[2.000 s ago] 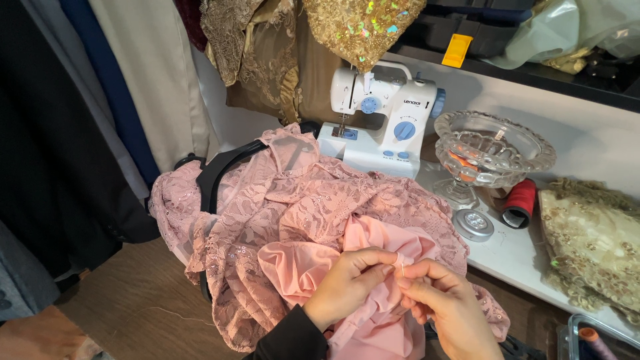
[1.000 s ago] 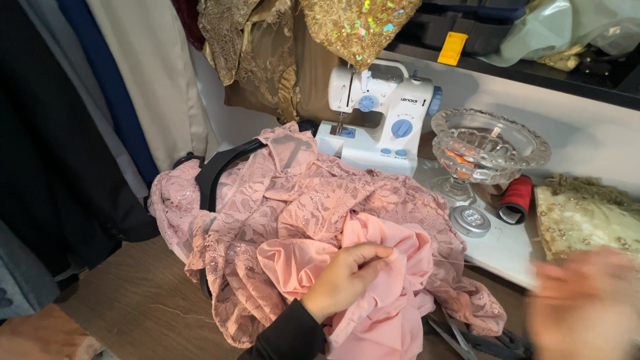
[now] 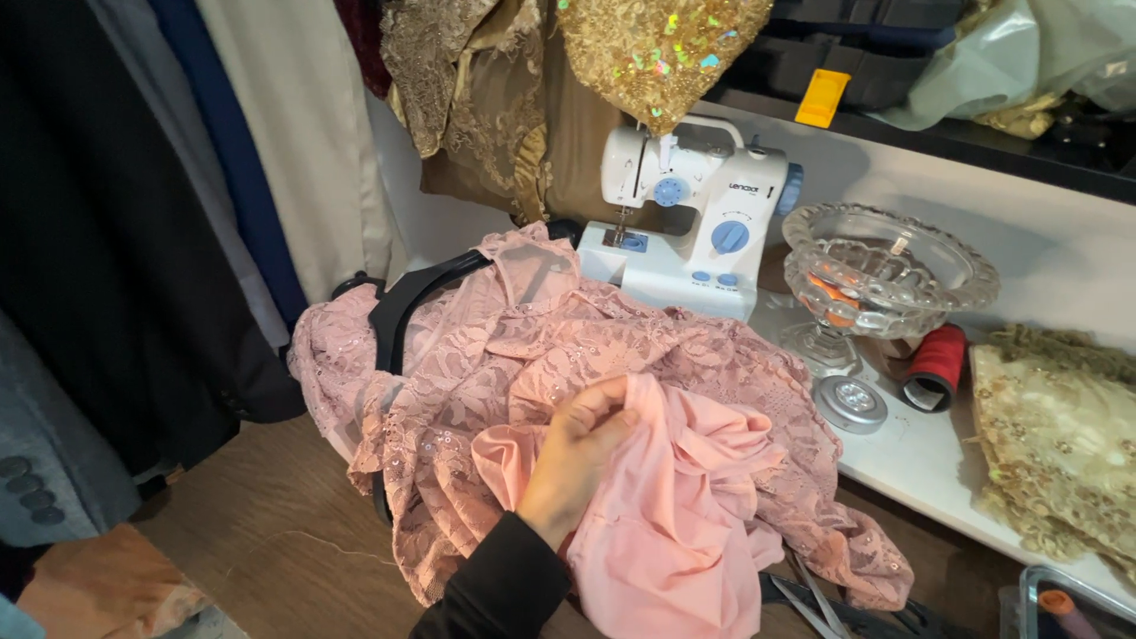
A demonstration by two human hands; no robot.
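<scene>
My left hand, in a black sleeve, pinches the edge of a smooth pink lining fabric between thumb and fingers. Around and beneath the lining spreads a pink sequined lace garment, with a black hanger in its upper left part. My right hand is out of the frame. At the lower right, partly under the garment, lies a pair of scissors with its blades showing.
Behind the garment stands a white sewing machine. To its right are a glass pedestal bowl, a round puck light, a red thread spool and folded beaded fabric. Dark jackets hang at left; a plastic box sits lower right.
My right hand was at the lining beside my left two seconds ago, then a blur at the lower right, and has now left the view. My left hand has stayed on the lining.
</scene>
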